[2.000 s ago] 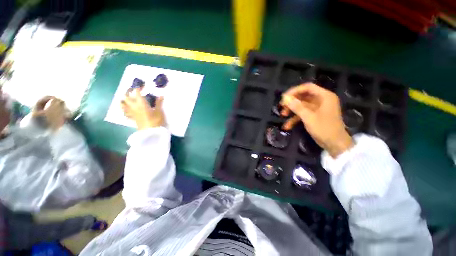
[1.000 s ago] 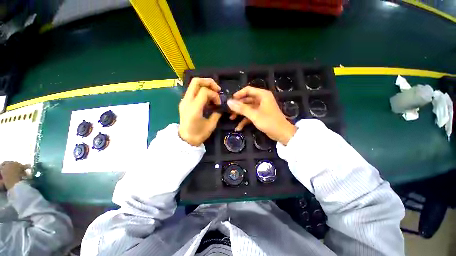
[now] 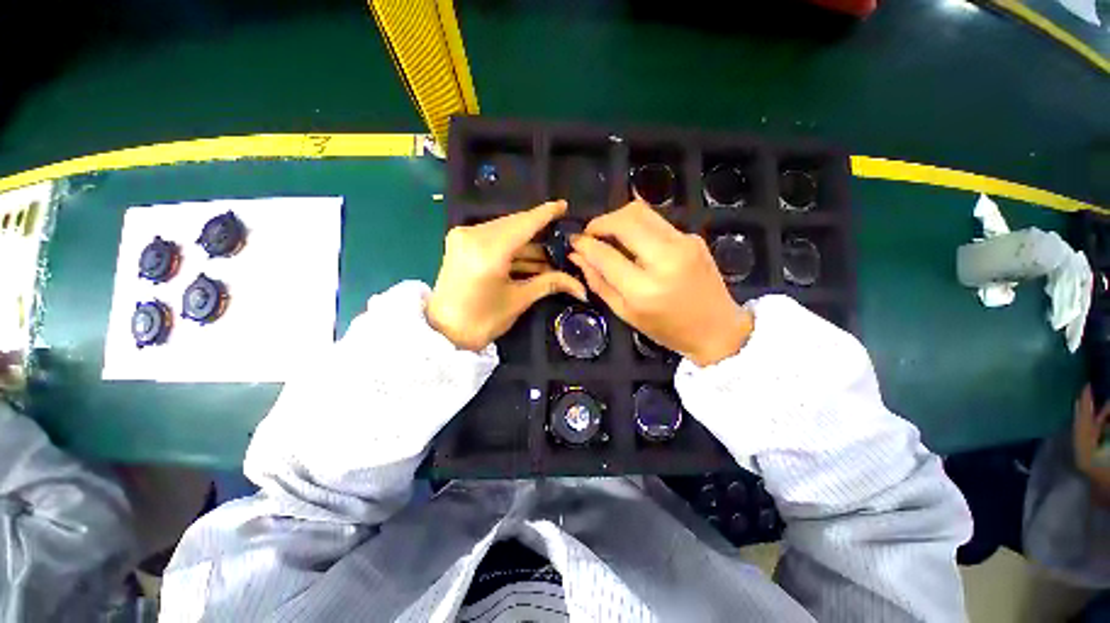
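A black foam tray (image 3: 493, 420) with square pockets lies in front of me; many pockets hold round black units, such as this watch head (image 3: 581, 331). My left hand (image 3: 497, 278) and my right hand (image 3: 651, 278) meet above the tray's middle rows. Both hold one small dark watch unit (image 3: 561, 243) between their fingertips; fingers partly hide it. A white paper sheet (image 3: 256, 335) on the left bears several black units (image 3: 205, 298) with orange-brown edges.
A yellow ribbed post (image 3: 426, 61) rises behind the tray, with yellow tape (image 3: 280, 147) along the green bench. A pale grey roll or block (image 3: 1008, 259) with crumpled white tissue (image 3: 1070, 298) lies right. Neighbours' sleeves show at both sides. A second tray (image 3: 730, 505) sits below the bench edge.
My left hand has left the paper on the left and joined my right hand above the tray. Both now hold a dark unit. The view has shifted and become sharper.
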